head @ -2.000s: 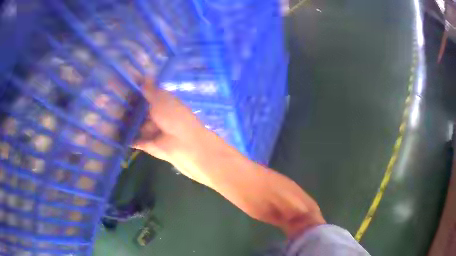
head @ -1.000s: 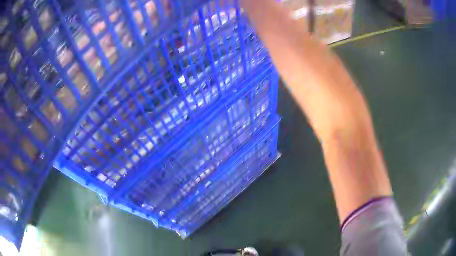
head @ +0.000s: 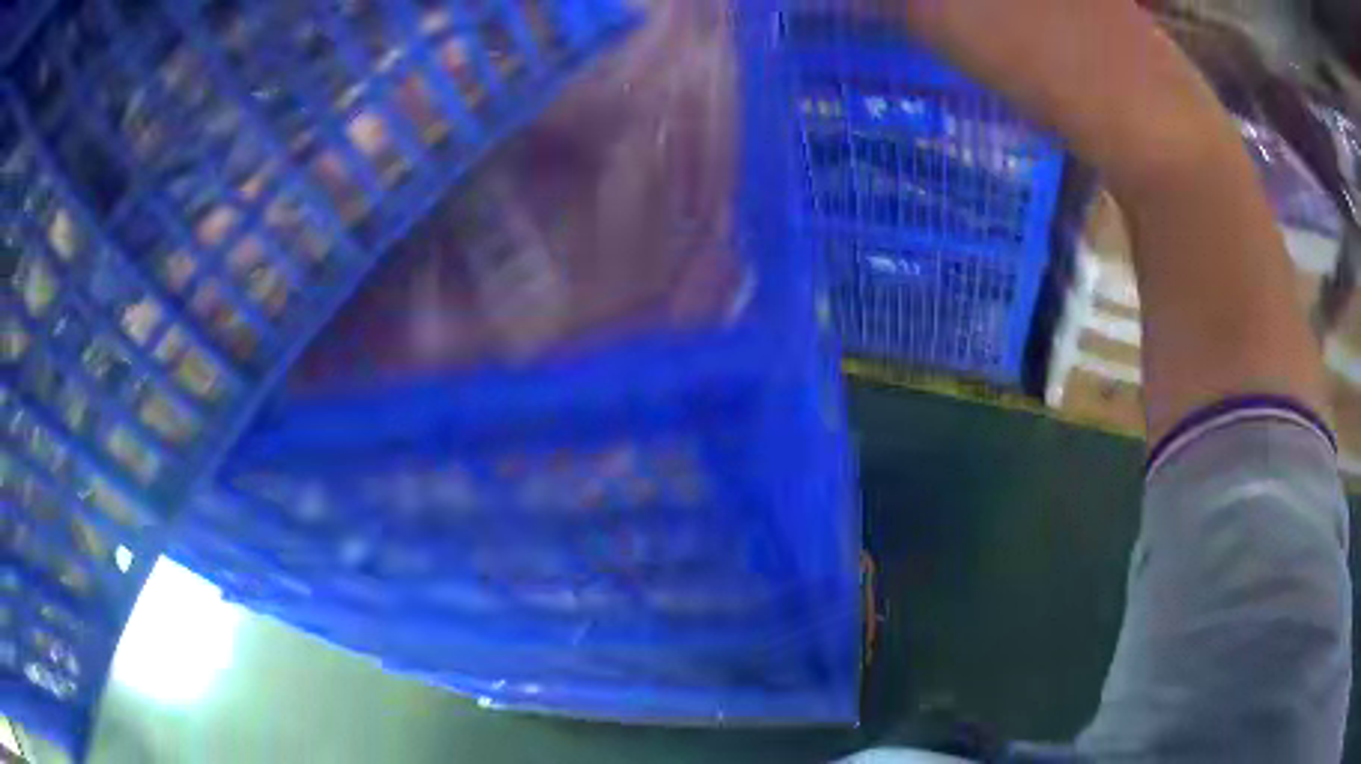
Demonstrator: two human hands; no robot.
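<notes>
A large blue plastic turnover crate (head: 194, 254) fills the left side, tilted and close to the camera, with packed contents showing through its lattice. Beside and below it, another blue crate (head: 597, 508) is blurred by motion. Pinkish-purple bagged garments (head: 508, 246) in shiny clear plastic show at its open top. My right forearm (head: 1224, 299), in a grey sleeve, rises from the lower right and bends left over the crates. My right hand is cut off by the top edge. My left hand is not in view.
Blue crates (head: 933, 232) stand stacked behind at the upper middle. Pale and brown cartons (head: 1102, 321) stand to their right. A yellow line (head: 955, 385) runs on the floor in front of them. Green floor (head: 985, 552) shows at the lower right and a bright glare at the lower left.
The view has turned, bringing the far crates and cartons in. The near crate still leans at the left. The bagged garments now show between the crates, and my right forearm has shifted right in the picture.
</notes>
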